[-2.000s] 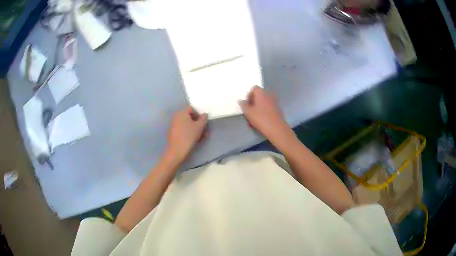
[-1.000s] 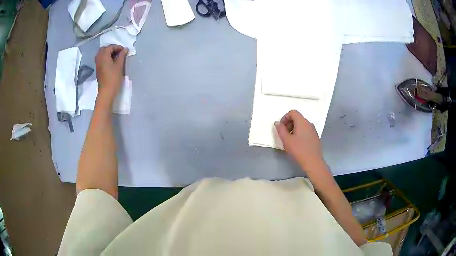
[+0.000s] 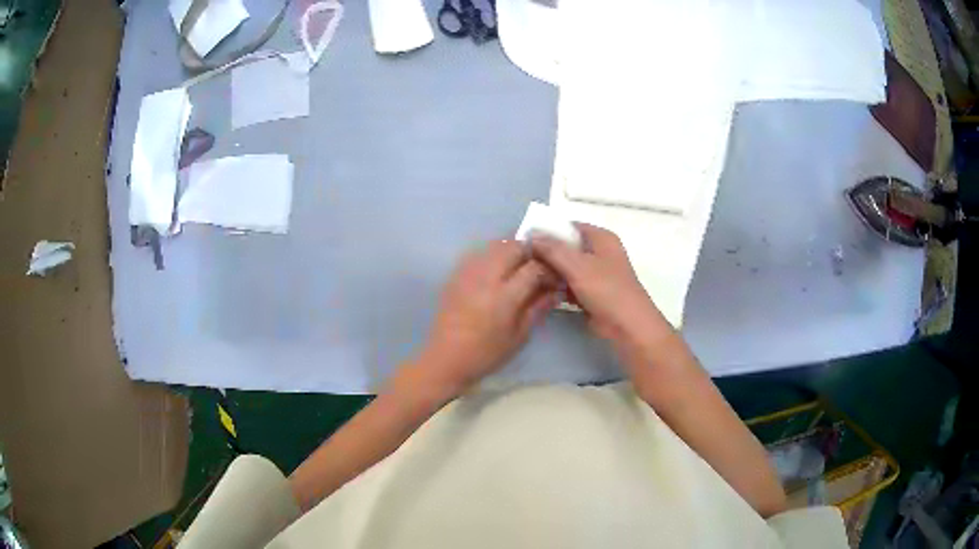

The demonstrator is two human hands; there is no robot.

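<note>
A large cream-white cut panel (image 3: pixel 644 118) lies right of centre, with a raised straight edge crossing it. My left hand (image 3: pixel 502 306) and my right hand (image 3: pixel 590 273) meet at the panel's lower left corner. Both hold a small white piece (image 3: pixel 550 222) that sticks up above my fingers. The rest of that piece and the corner of the panel are hidden behind my hands. Small white rectangles (image 3: pixel 238 193) lie in a group at the left, with a thinner one (image 3: pixel 271 90) above them.
Black-handled scissors (image 3: pixel 467 17) and a tapered cream piece (image 3: pixel 399 24) lie at the far edge. A steam iron (image 3: pixel 893 206) sits at the right beside a brown-red pad (image 3: pixel 908 107). Brown cardboard (image 3: pixel 64 375) edges the table at left. A yellow-framed cart (image 3: pixel 875 469) stands below right.
My left hand has moved from the left pieces to the panel's lower corner and met my right hand, which shifted slightly left. A small white piece is now between them.
</note>
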